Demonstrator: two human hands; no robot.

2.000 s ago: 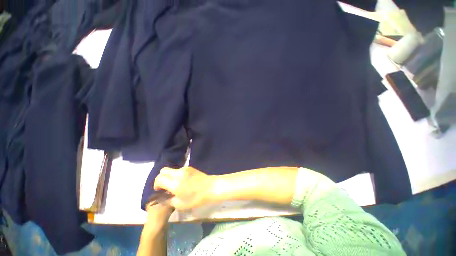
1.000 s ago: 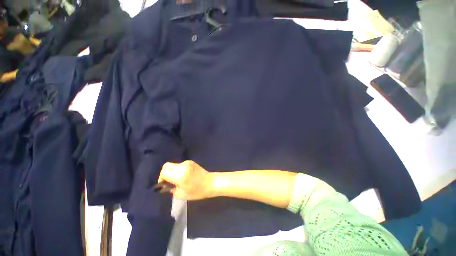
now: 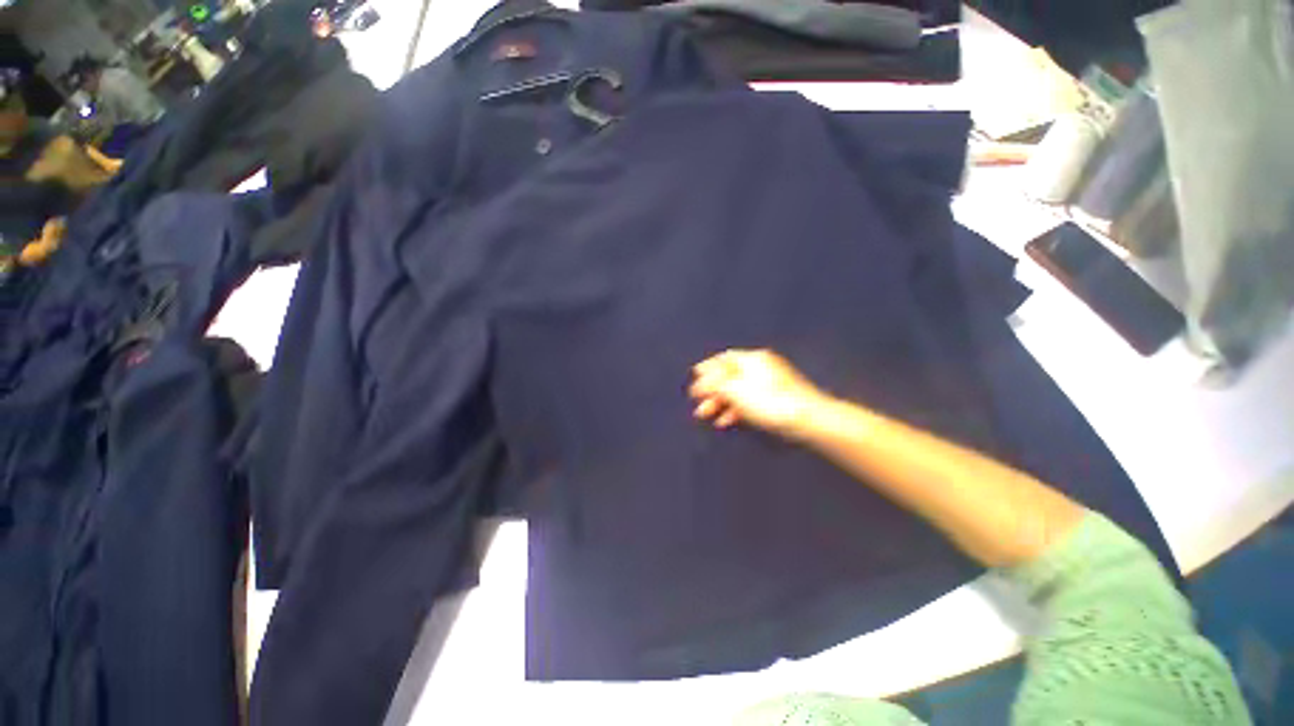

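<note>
A dark navy jacket [image 3: 639,525] lies spread on the white table [image 3: 908,638] in front of me, over other navy layers, with one sleeve stretched down at the left. A hanger [image 3: 593,97] with a curved hook lies at its neck, near a small reddish label [image 3: 514,53] and a button [image 3: 544,146]. My right hand [image 3: 752,392] is over the middle of the jacket with its fingers curled; whether it touches the cloth or holds anything small is hidden. My left hand is not in view.
More navy jackets [image 3: 170,539] lie or hang at the left. A black phone [image 3: 1106,288], a pale roll [image 3: 1071,153] and a translucent plastic bag [image 3: 1228,170] are on the table at the right. Folded dark and grey garments [image 3: 852,54] lie at the back.
My right hand has moved up and right from the sleeve at the jacket's lower left. The dark thing seen in it no longer shows. The sleeve now lies straighter. My left hand, seen two seconds ago, is gone.
</note>
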